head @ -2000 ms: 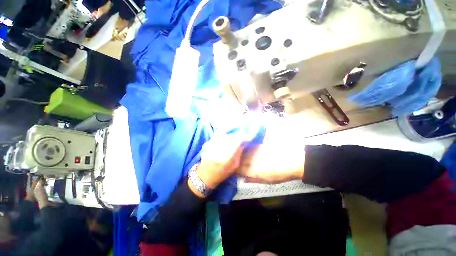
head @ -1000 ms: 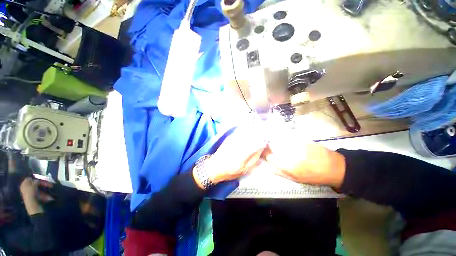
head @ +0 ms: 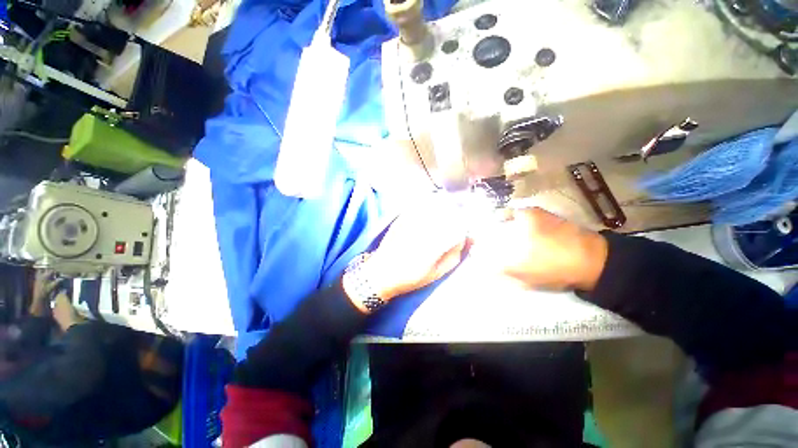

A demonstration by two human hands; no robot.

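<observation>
Bright blue cloth (head: 289,236) spreads over the table left of the cream sewing machine head (head: 577,52) and hangs at the front edge. My left hand (head: 416,254), with a metal watch band at the wrist, lies on the cloth just in front of the needle area, fingers partly lost in glare. My right hand (head: 547,249) is bent close beside it, right of the needle, fingertips washed out. Whether it pinches cloth cannot be seen. The presser foot area (head: 490,188) is blurred by glare.
A white lamp (head: 312,118) hangs over the cloth. Dark red thread snips (head: 598,194) lie right of the needle. Light blue strands (head: 726,175) and a dark round part (head: 779,229) are at the far right. Another machine (head: 83,227) and a person's arm are at left.
My right hand has moved slightly up, nearer the needle, and its fingers are more bent. My left hand has stayed nearly in place. More of the table's front edge shows.
</observation>
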